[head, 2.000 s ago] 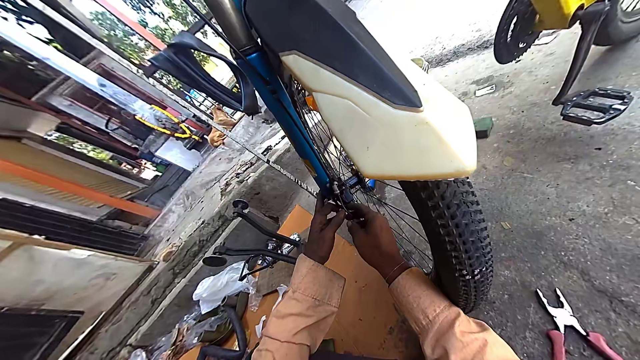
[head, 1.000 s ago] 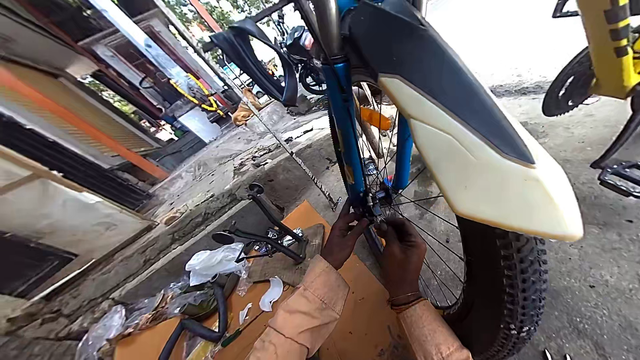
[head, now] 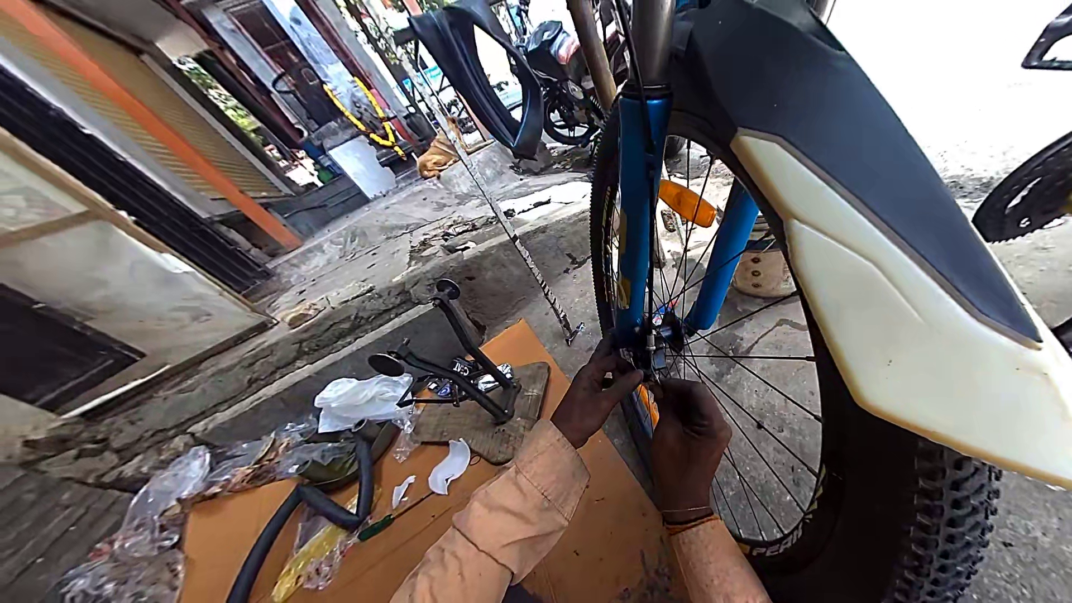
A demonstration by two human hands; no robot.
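Note:
Both hands are at the lower end of a bicycle's blue front fork [head: 641,209], by the hub and brake caliper [head: 656,347]. My left hand [head: 593,394] has thumb and fingers bent at the caliper's underside; what lies between them is too small to tell. Close on its right, my right hand [head: 690,435] has its fingers curled in front of the spokes, its fingertips hidden from view. The knobby front tire [head: 942,519] stands at the right under a black and cream mudguard [head: 904,301]. An orange reflector [head: 687,203] sits among the spokes.
Orange-brown cardboard [head: 586,536] lies beneath my arms, with a black kickstand [head: 473,352], a white plastic bag [head: 364,400], a black tube [head: 285,519] and a green-handled screwdriver [head: 377,528]. An inner tube [head: 481,75] hangs behind the fork. A concrete curb [head: 335,318] runs behind, and a dog [head: 439,155] lies beyond.
The view has moved closer to the wheel and turned, so less of the yellow bicycle shows. Both hands have stayed at the hub. Pliers seen on the ground at the right earlier are out of view.

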